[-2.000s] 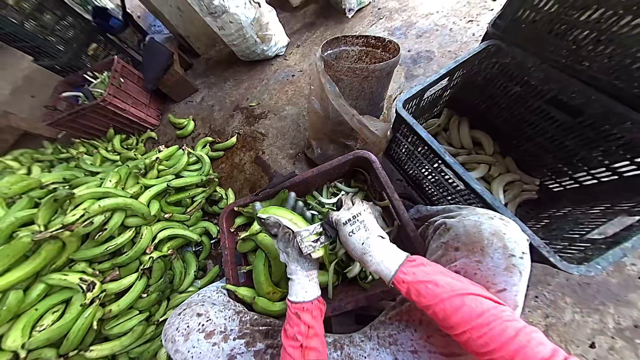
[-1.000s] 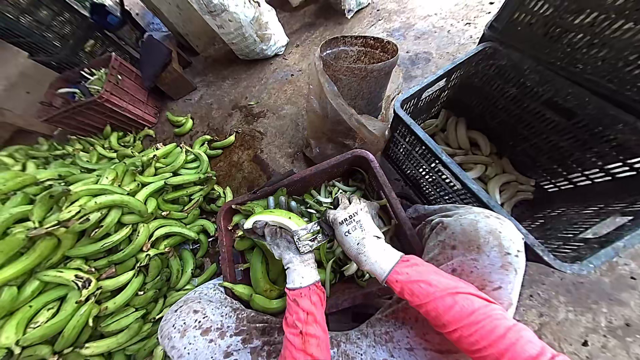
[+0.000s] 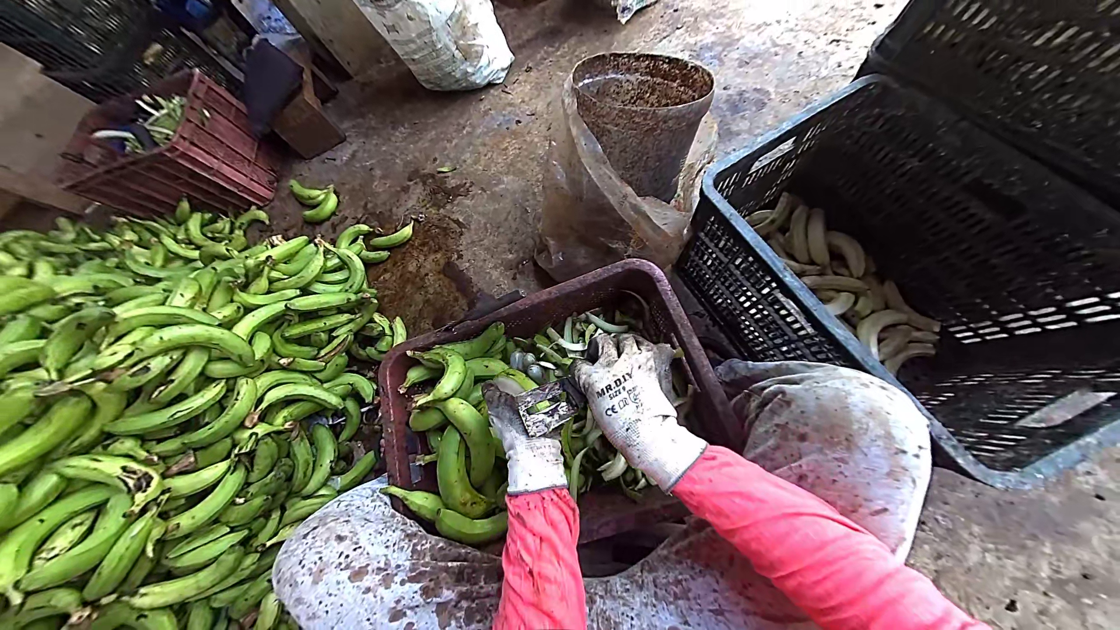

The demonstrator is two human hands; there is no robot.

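Observation:
My left hand (image 3: 522, 442), in a stained white glove, reaches into a reddish-brown plastic crate (image 3: 691, 376) and is closed around a green banana that its fingers mostly cover. Gripped in my gloved right hand (image 3: 630, 394) is a metal peeling tool (image 3: 547, 407), its flat slotted head lying beside my left hand. Unpeeled green bananas (image 3: 455, 472) fill the left half of the crate. Strips of green peel (image 3: 604, 464) lie in its right half, under and around my right hand. The tool's handle is hidden by my right fingers.
A large heap of green bananas (image 3: 201, 402) covers the floor at left. Peeled bananas (image 3: 822, 262) lie in a black crate (image 3: 787, 319) at right. A dirty bucket (image 3: 647, 122) in clear plastic stands beyond my crate. A red crate (image 3: 175, 166) and a white sack (image 3: 442, 44) stand farther back.
The long, partly peeled banana in my left hand in both earlier frames no longer shows its pale length. My left hand now sits lower around it, and the tool's head has turned.

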